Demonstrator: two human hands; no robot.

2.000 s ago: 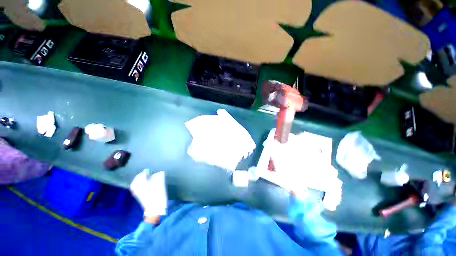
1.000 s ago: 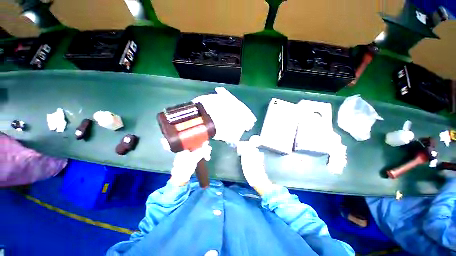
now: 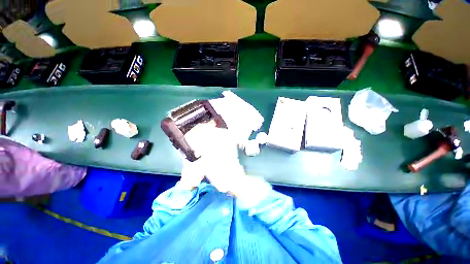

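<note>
The handheld appliance point(image 3: 180, 129) stands in front of my chest, its dark brown head tilted, with silver-grey ribbed strips facing up. My left hand point(image 3: 191, 171), in a white glove, is closed around its handle, which is mostly hidden. My right hand point(image 3: 232, 172), also gloved in white, lies over the lower part of the head and covers the orange-red panel. White glove and any cloth blend together, so I cannot tell whether the right hand holds a cloth. A white sheet point(image 3: 238, 114) lies just behind the right hand.
Two white flat packs point(image 3: 287, 126) and a clear plastic bag point(image 3: 371, 111) lie right on the green bench point(image 3: 154, 98). Small dark brown pieces point(image 3: 140, 150) and white wads lie left. Another appliance point(image 3: 433, 156) lies far right. Open black boxes point(image 3: 206, 72) stand behind. Neighbours' sleeves show both sides.
My right hand has moved left from beside the sheet onto the appliance head, covering its orange-red panel. Earlier, an appliance was upright over the white packs and my left hand was empty.
</note>
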